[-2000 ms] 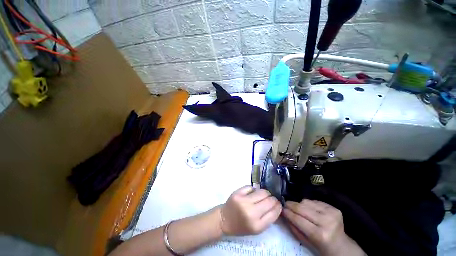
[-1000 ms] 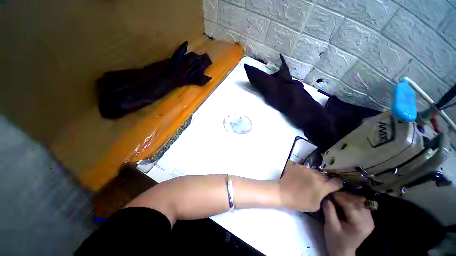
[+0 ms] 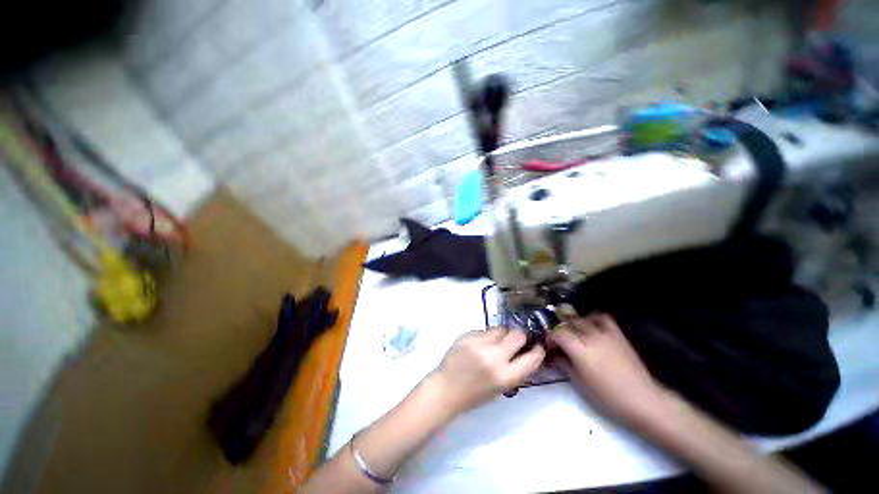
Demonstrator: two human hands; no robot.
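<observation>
My left hand point(image 3: 487, 367) pinches the edge of a dark cloth strip point(image 3: 536, 353) just in front of the needle area. My right hand point(image 3: 599, 355) is beside it, its fingertips on the same dark cloth at the presser foot point(image 3: 542, 316). The white sewing machine head point(image 3: 617, 214) stands behind my hands. A large black garment piece point(image 3: 718, 333) lies bunched to the right of the needle. The frame is blurred, and the fingertips partly hide the strip.
Dark cut pieces point(image 3: 434, 253) lie left of the machine head. A bundle of dark pieces point(image 3: 275, 376) lies on the cardboard side at left. A round clear disc point(image 3: 400, 340) is on the white table. A light-blue lamp point(image 3: 468, 198) and a dark upright tool point(image 3: 490, 111) stand behind.
The view has swung back toward the machine and right side. My hands have shifted from overlapping to side by side at the needle, still on the dark cloth.
</observation>
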